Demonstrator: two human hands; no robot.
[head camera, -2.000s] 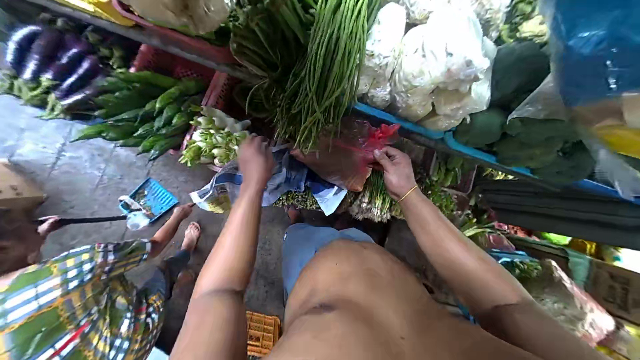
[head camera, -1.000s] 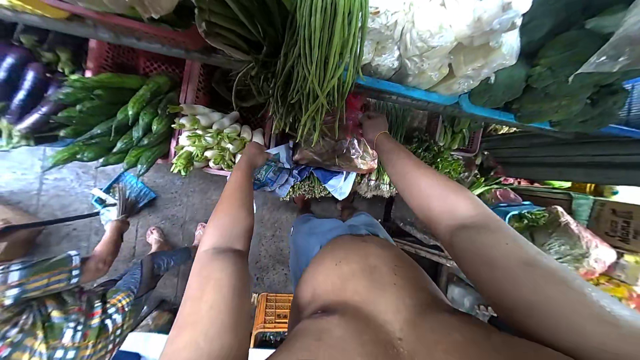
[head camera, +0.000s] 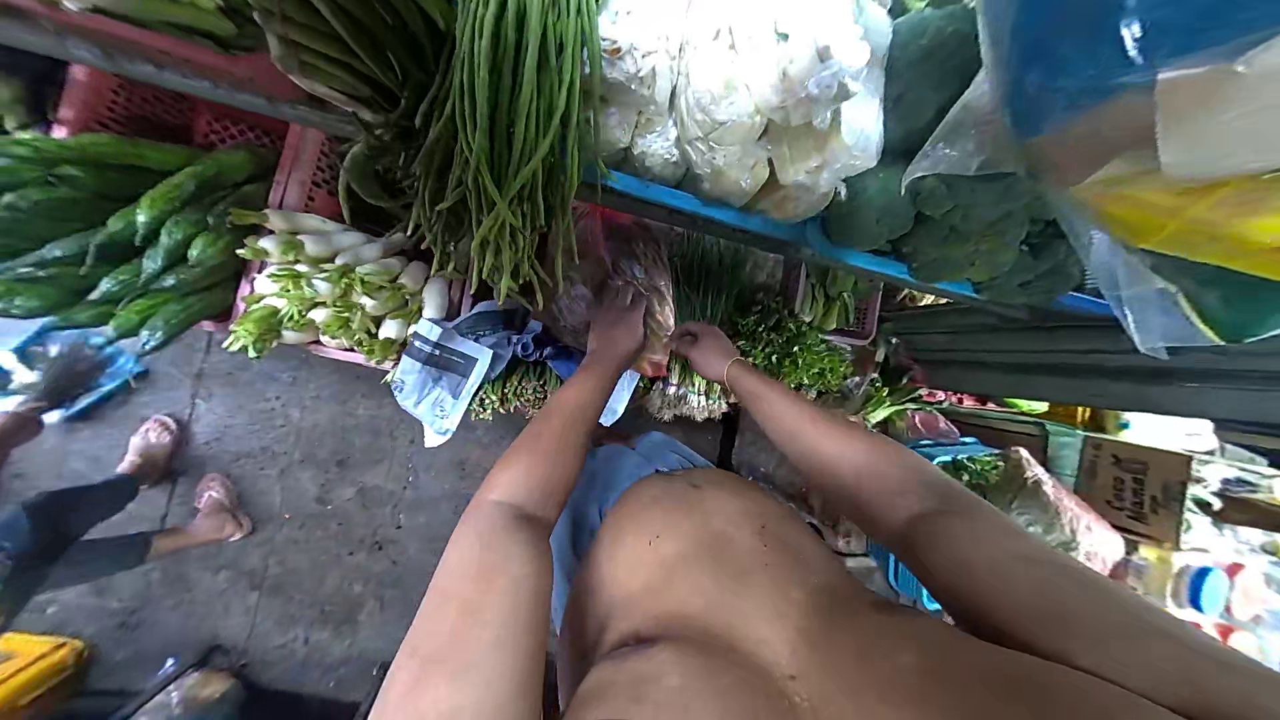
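Note:
My left hand (head camera: 617, 325) lies on a clear plastic bag with reddish parts (head camera: 648, 270); its fingers are partly hidden, so its grip cannot be told. Just right of the bag, my right hand (head camera: 705, 350) has curled fingers, and whether it pinches anything is unclear. A dark blue cloth or bag (head camera: 500, 330) and a white printed plastic sheet (head camera: 440, 378) lie left of my left hand. Long green beans (head camera: 520, 130) hang above it. Below my hands are bundles of thin stalks (head camera: 690, 392), with leafy greens (head camera: 800, 350) to the right.
White radishes (head camera: 345, 275) and long green vegetables (head camera: 150, 230) fill crates at left. A blue-edged shelf (head camera: 760, 225) holds bagged pale vegetables (head camera: 740, 100) and broccoli (head camera: 970, 220). A person's sandalled feet (head camera: 220, 505) stand at lower left. A cardboard box (head camera: 1130, 498) is at right.
My left hand has moved right, from beside the radishes onto the plastic bag. My right hand has come down from the bag's red top to its right side.

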